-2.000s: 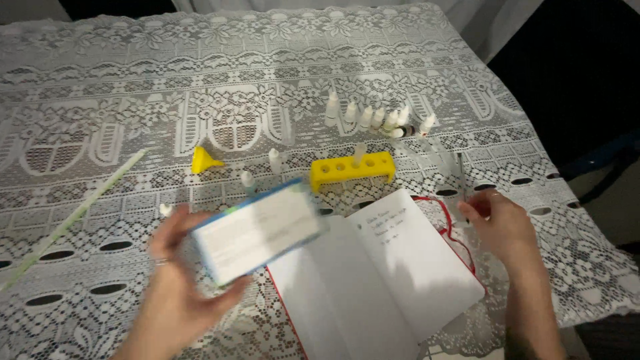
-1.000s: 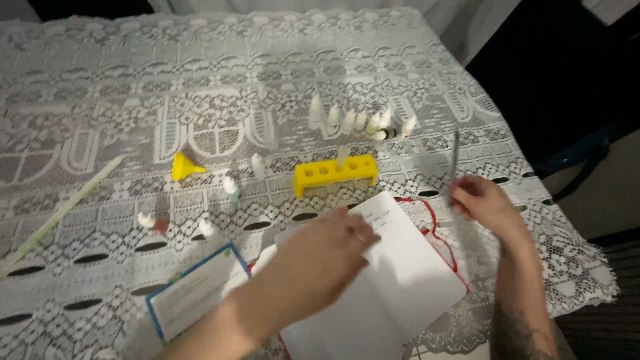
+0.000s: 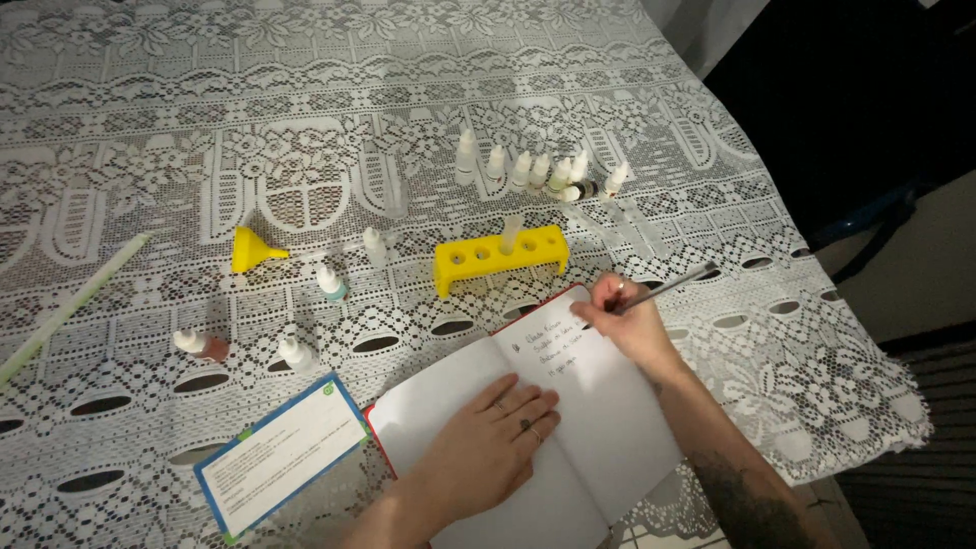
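My right hand (image 3: pixel 629 320) grips a clear ballpoint pen (image 3: pixel 671 286), its tip side at the upper part of the right page of an open notebook (image 3: pixel 610 427) with a red cover. Several handwritten lines show on that page. My left hand (image 3: pixel 496 442) lies flat across the left page and the fold, fingers a little apart, holding nothing. Left of the notebook lies a blue-edged printed card (image 3: pixel 286 457). Beyond the notebook stands a yellow test tube rack (image 3: pixel 499 258) with one clear tube (image 3: pixel 510 235) in it.
Several white-capped dropper bottles (image 3: pixel 521 171) stand at the back, one dark bottle (image 3: pixel 581 190) lying down. A yellow funnel (image 3: pixel 255 249), a teal bottle (image 3: pixel 332 284) and a reddish bottle lying down (image 3: pixel 202 345) are at left, near a pale green strip (image 3: pixel 76 305). Lace tablecloth (image 3: pixel 770 396) underneath.
The card was in my left hand, then lay on the table left of the notebook. My left hand has come down onto the pages, and my right hand has brought the pen over the right page.
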